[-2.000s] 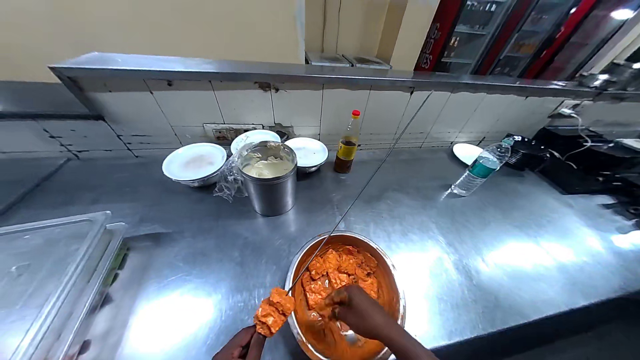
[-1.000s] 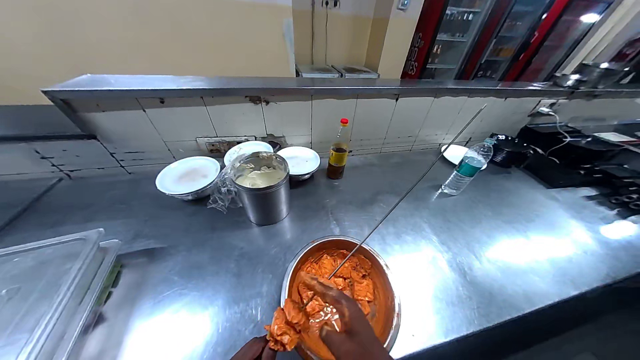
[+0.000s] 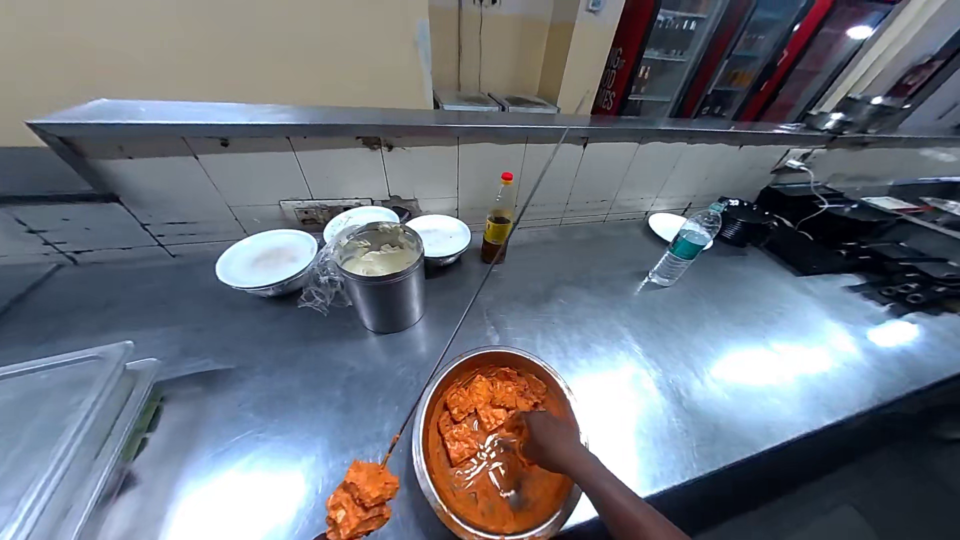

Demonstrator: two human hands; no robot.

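A long metal skewer (image 3: 480,289) slants up and right across the counter. Orange marinated chunks (image 3: 363,499) are threaded near its lower end, left of the steel bowl (image 3: 425,480). Only a sliver of my left hand (image 3: 321,535) shows at the bottom edge, by the skewer's lower end; its grip is out of frame. My right hand (image 3: 546,442) is down in the bowl, fingers among marinated pieces (image 3: 480,405) in orange sauce. Whether those fingers hold a piece is hidden by the hand and sauce.
Behind stand a steel canister (image 3: 386,300) of pale paste, bowls with white plates (image 3: 266,259) on top, and a sauce bottle (image 3: 499,225). A water bottle (image 3: 684,247) leans right, beside a white plate (image 3: 667,225). Clear plastic containers (image 3: 60,427) lie left; black cookware (image 3: 847,232) is far right.
One second ago my right hand was at the skewer with the threaded chunks; now it is down in the bowl. The skewer and its chunks are now left of the bowl.
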